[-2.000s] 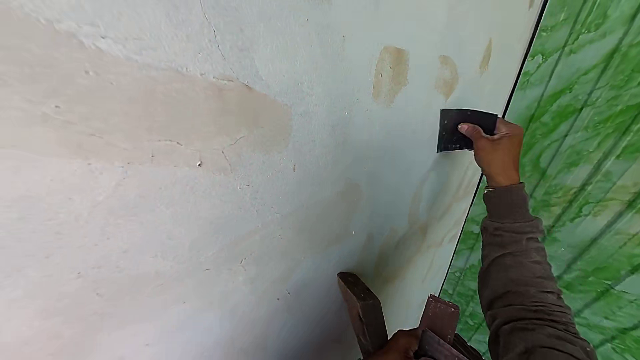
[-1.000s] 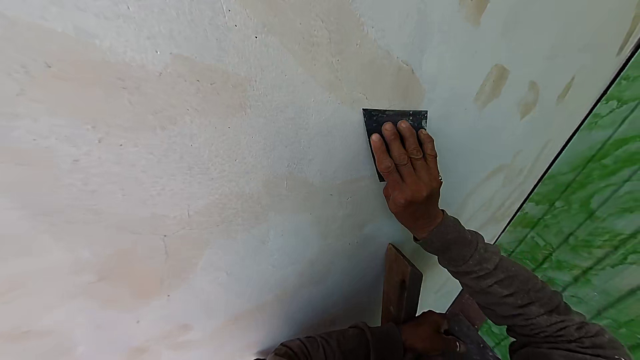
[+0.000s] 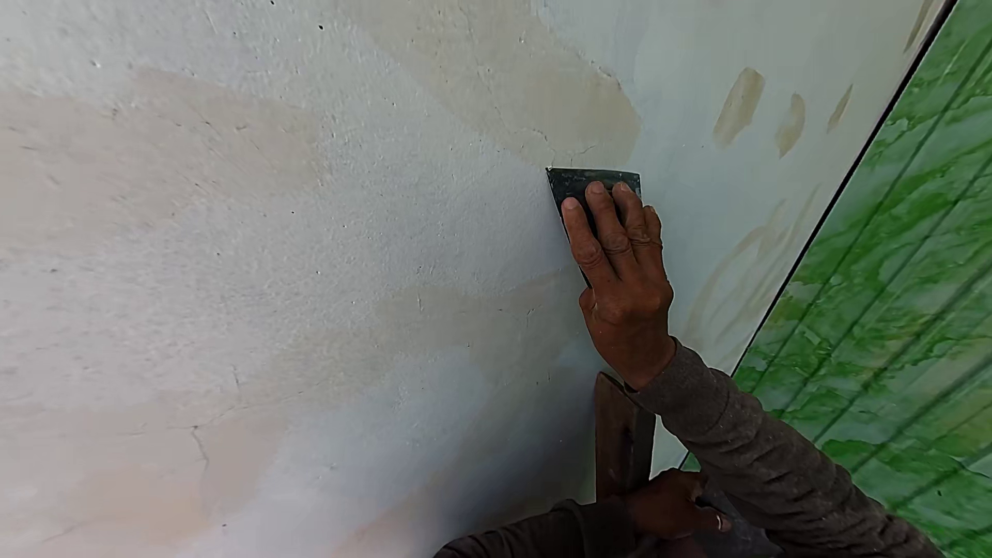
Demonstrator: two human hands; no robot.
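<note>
My right hand [image 3: 624, 287] presses a dark flat sheet, perhaps a flexible scraper or sandpaper [image 3: 577, 184], against the painted wall [image 3: 372, 232], its fingers spread over the upper part. The sheet lies just below a beige patch [image 3: 581, 108] with fine cracks. At the bottom, my left hand [image 3: 674, 504] is closed around dark wooden pieces, which my right sleeve partly covers. One brown board [image 3: 620, 438] stands upright beside the wall; the lower pieces are in shadow.
Green marbled panelling [image 3: 891, 310] with dark grooves meets the wall along a slanting black edge at the right. Several brownish smears [image 3: 740, 107] mark the wall near that edge. More beige patches and cracks run over the left side.
Since two seconds ago my right hand has moved left with the sheet, away from the green panelling, and its fingers now lie over the sheet. The view has shifted too.
</note>
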